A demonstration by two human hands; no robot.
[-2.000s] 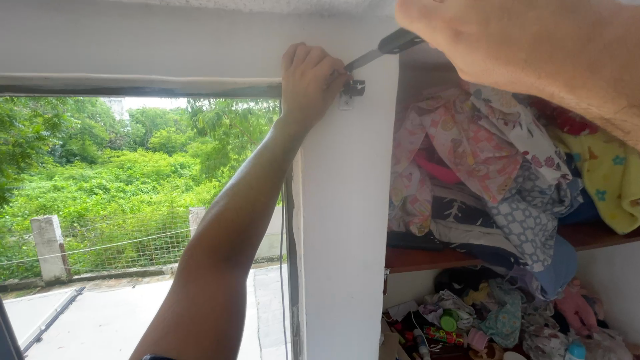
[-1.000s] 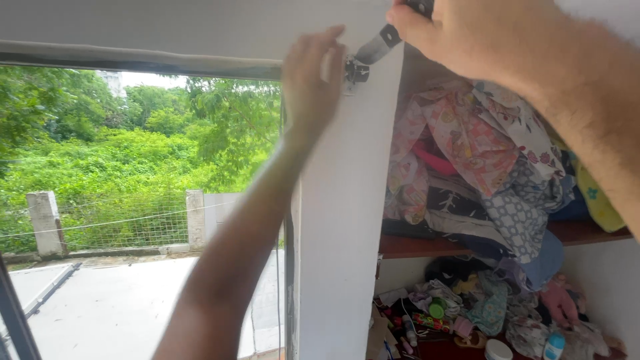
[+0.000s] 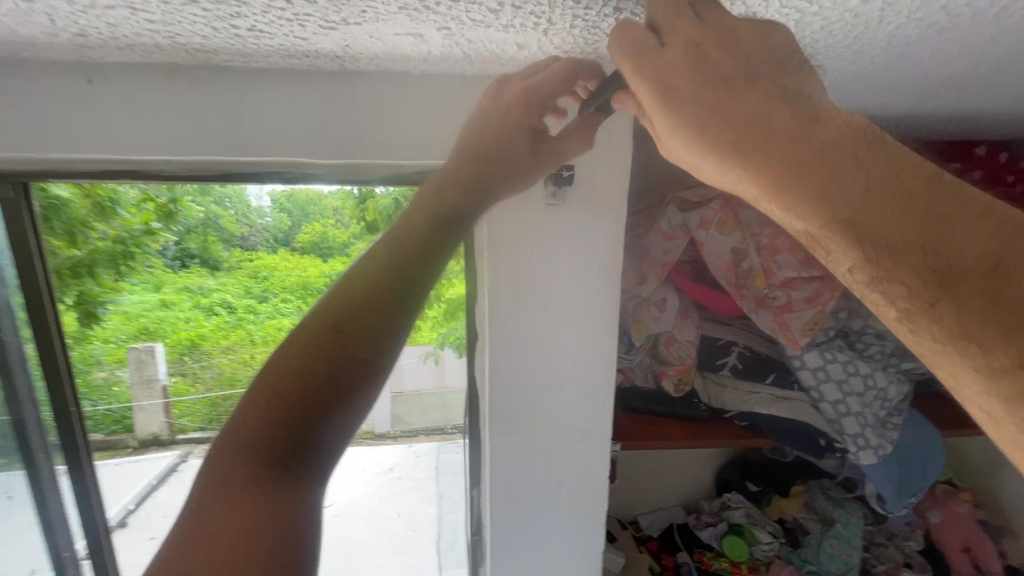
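Observation:
My right hand (image 3: 720,96) is raised at the top right, its fingers closed on a dark tool (image 3: 602,94) that points down and left. Fingers and thumb of my left hand (image 3: 524,124) curve around the tool's lower end, high on a white wall pillar (image 3: 548,336); whether they grip it is not clear. Just below the left hand, a small dark metal bracket (image 3: 562,175) is fixed to the pillar, with a pale piece (image 3: 554,192) under it. The far end of the tool is hidden by the fingers.
A textured ceiling (image 3: 320,32) lies close above the hands. Left of the pillar is a window with a dark frame (image 3: 60,368). On the right, a wooden shelf (image 3: 688,432) bears piled clothes (image 3: 760,264), with assorted small items (image 3: 736,544) below.
The view has tilted up. Both hands have moved from beside the bracket to above it. The tool's flat metal blade, seen at the bracket earlier, no longer shows there.

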